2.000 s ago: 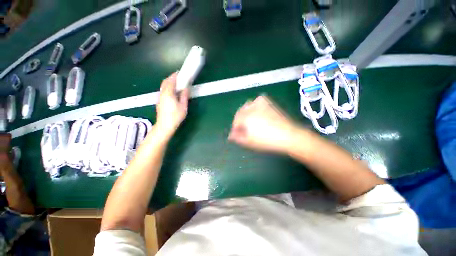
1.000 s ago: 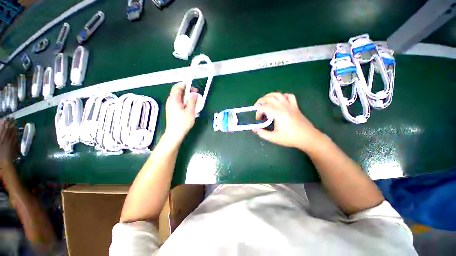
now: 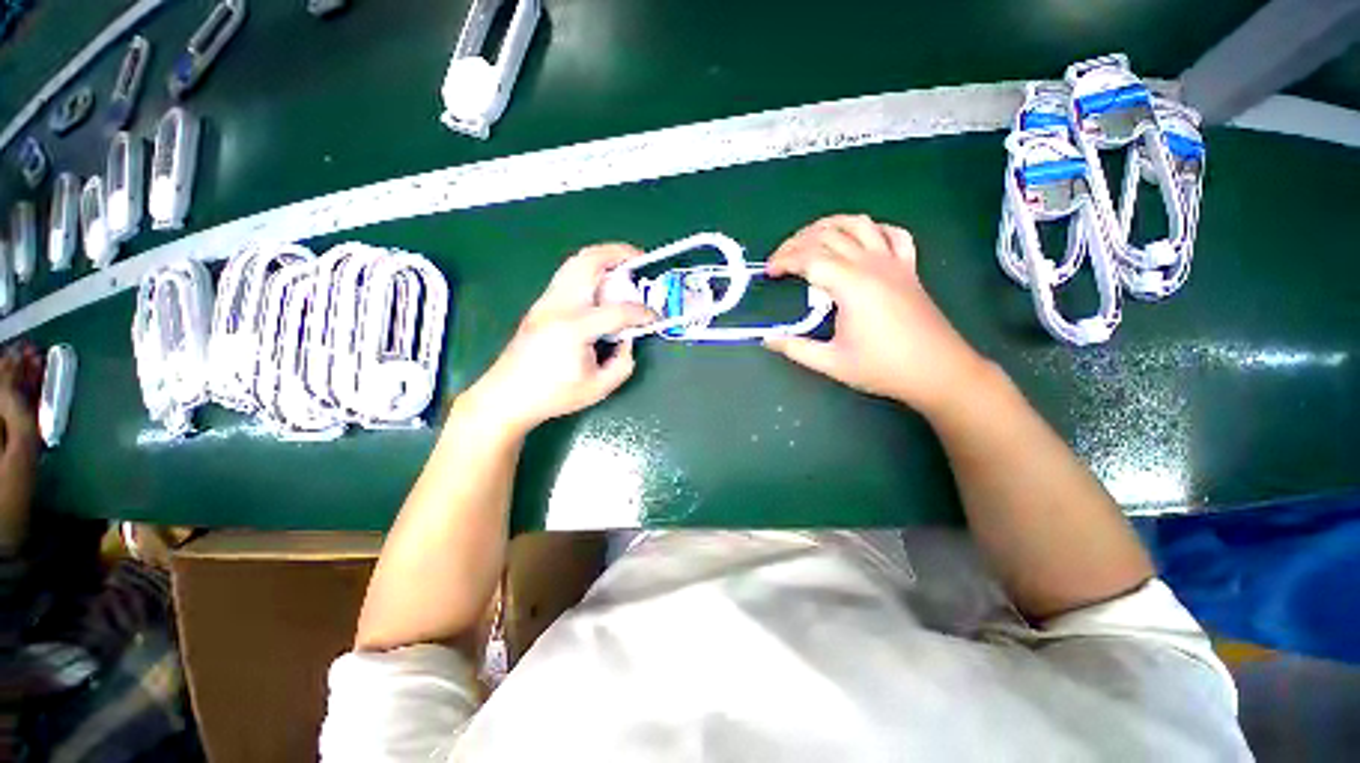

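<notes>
My left hand (image 3: 574, 340) holds a plain white coiled cable (image 3: 722, 248) by its left end. My right hand (image 3: 865, 306) holds a coiled cable with a blue label (image 3: 746, 331) by its right end, label end pointing left. The two loops overlap between my hands, over the green worktop. A pile of plain coiled cables (image 3: 340, 336) lies at the left. Several blue-labelled coiled cables (image 3: 1062, 239) lie overlapping at the right.
A pale guide rail (image 3: 597, 187) runs between the worktop (image 3: 806, 462) and the conveyor belt (image 3: 656, 75), which carries spaced coils. A grey post (image 3: 1283, 60) slants at upper right. A cardboard carton (image 3: 284, 641) stands below the edge. Another person's hand (image 3: 18, 410) is at far left; blue clothing at right.
My hands have come together, so the plain loop now overlaps the labelled one. The plain loop has tilted from upright to sideways. Coils on the belt have shifted left in view.
</notes>
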